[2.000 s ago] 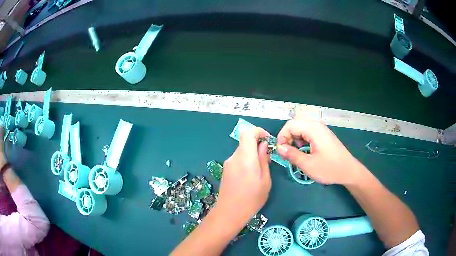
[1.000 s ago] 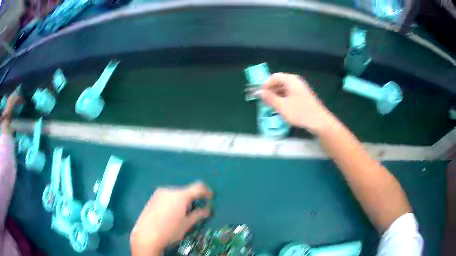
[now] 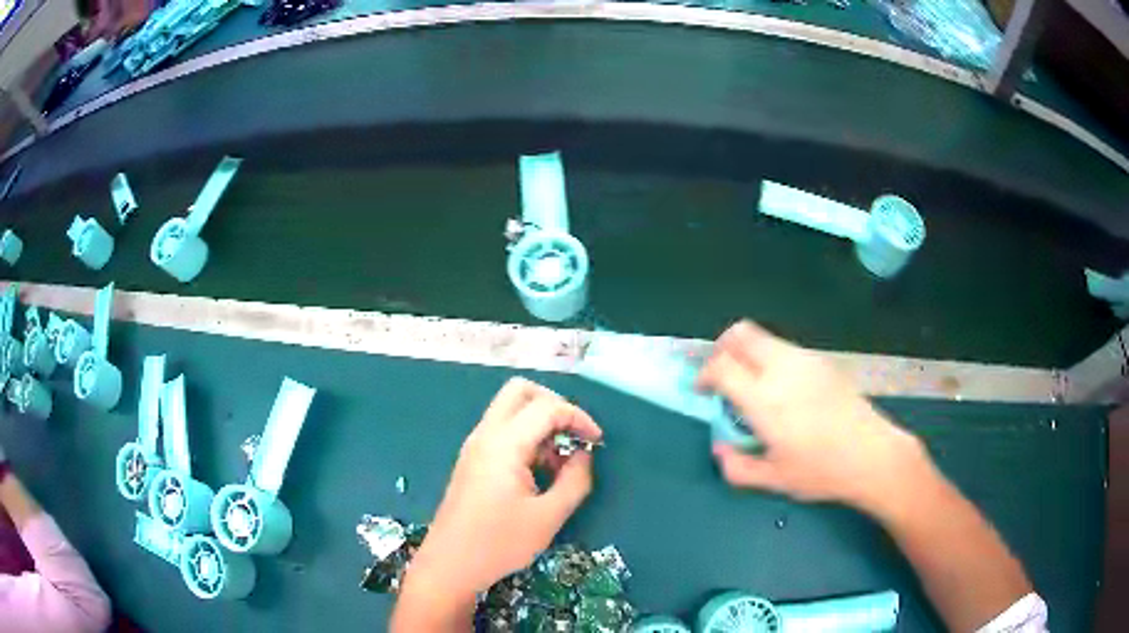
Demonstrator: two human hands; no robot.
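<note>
My left hand (image 3: 501, 495) holds a small circuit board (image 3: 572, 445) between its fingertips, beside the pile of circuit boards (image 3: 563, 596). My right hand (image 3: 805, 427) holds a turquoise fan body (image 3: 650, 373) by its round head, which the fingers partly hide. Its flat handle points left across the pale strip and is blurred. The held board and the fan body are apart. Another fan body (image 3: 549, 275) lies on the conveyor belt just beyond, handle pointing away, with a small board at its side.
Waiting fan bodies (image 3: 251, 517) are clustered on the bench at left. Fans (image 3: 739, 615) lie at the lower edge, right of the pile. More fan bodies (image 3: 889, 235) lie on the belt. The pale metal strip (image 3: 310, 324) divides belt and bench. Another person's sleeve (image 3: 56, 581) shows at lower left.
My right hand has let go of a fan body on the belt, come back nearer and taken another one. My left hand has moved right and up with a board. Belt fans have shifted left.
</note>
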